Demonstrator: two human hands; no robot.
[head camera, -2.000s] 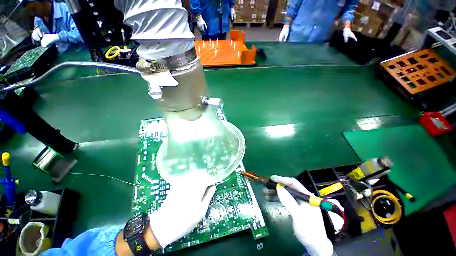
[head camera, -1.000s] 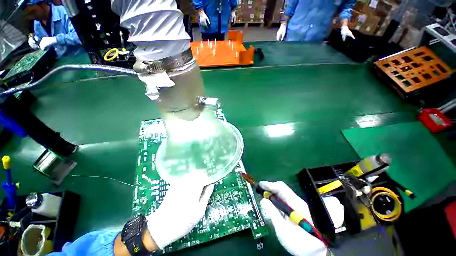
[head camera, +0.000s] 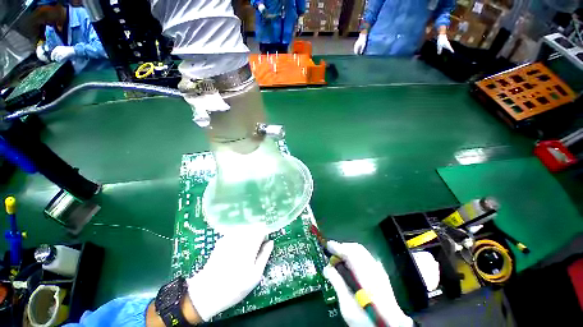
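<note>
A large green printed circuit board (head camera: 281, 262) lies on the bench under the clear flared hood (head camera: 259, 191). My left hand (head camera: 227, 274), in a white glove, is over the board's lower left, its fingertips at the hood's near rim. Solder wire (head camera: 134, 227) runs from the spool (head camera: 67, 207) to the board's left edge; its end and my left hand's grip are hidden. My right hand (head camera: 367, 281), gloved, holds the soldering iron (head camera: 348, 276). The iron's coppery tip is at the board's right edge, beside the hood.
A ribbed duct (head camera: 201, 32) rises above the hood. The left tool bin (head camera: 89, 268) holds a white bottle (head camera: 61, 260). The right tool bin (head camera: 399, 239) holds a yellow coil (head camera: 493, 262). Orange trays (head camera: 275, 69) stand farther back. People in blue coats stand opposite.
My right hand has moved down and left with the soldering iron, which now points more steeply upward. My left hand is nearly unchanged.
</note>
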